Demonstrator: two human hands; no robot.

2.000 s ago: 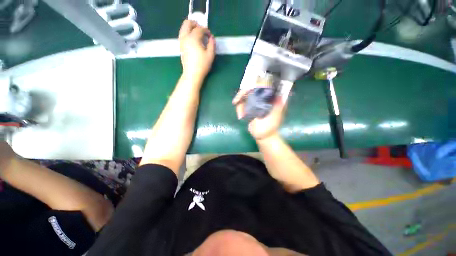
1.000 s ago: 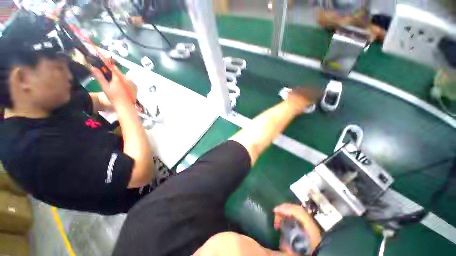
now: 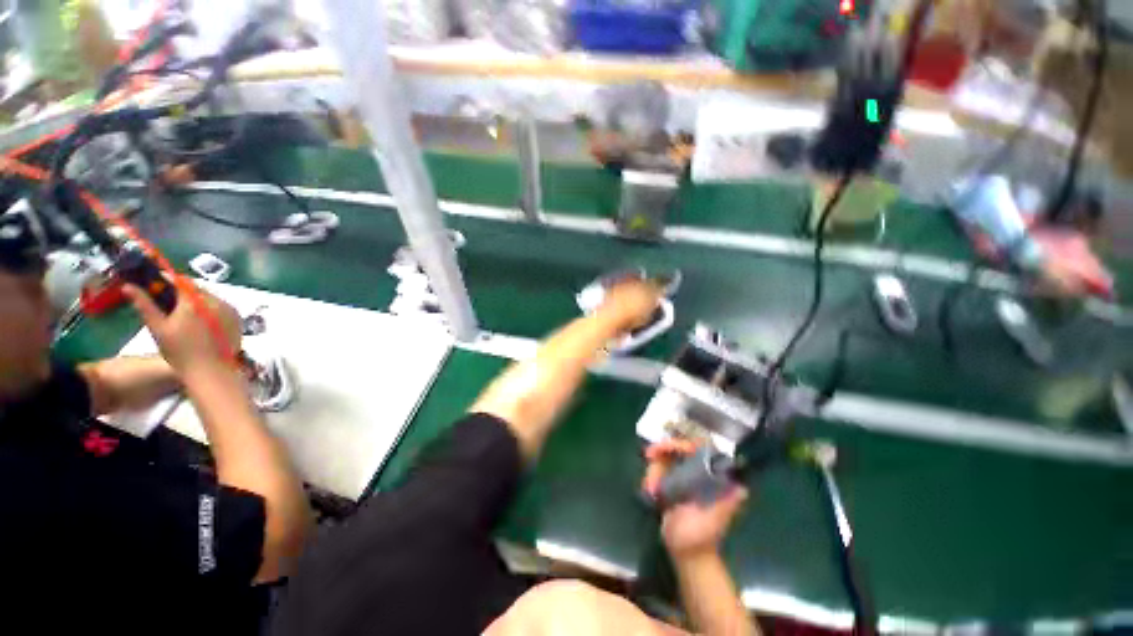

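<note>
My left hand [image 3: 631, 302] is stretched forward over the conveyor belt, closed around white plastic housings [image 3: 652, 332]; loops show on both sides of it, but the fingers are blurred. My right hand [image 3: 698, 516] holds the grey electric screwdriver [image 3: 698, 477] in front of the screw feeder [image 3: 665, 416]. The feeder is a silver-grey metal box with an open top. The screwdriver's tip and any screws are too blurred to make out.
A neighbour [image 3: 124, 485] sits at the left by a white board [image 3: 360, 398]. A white post [image 3: 404, 174] stands between us. A mallet [image 3: 840, 503] lies right of the feeder. A black cord [image 3: 814, 298] hangs over it. More housings [image 3: 893, 303] lie on the belt.
The view has swung to the right and up. My left hand has come nearer the pale rail, with loops now around it. My right hand still holds the screwdriver.
</note>
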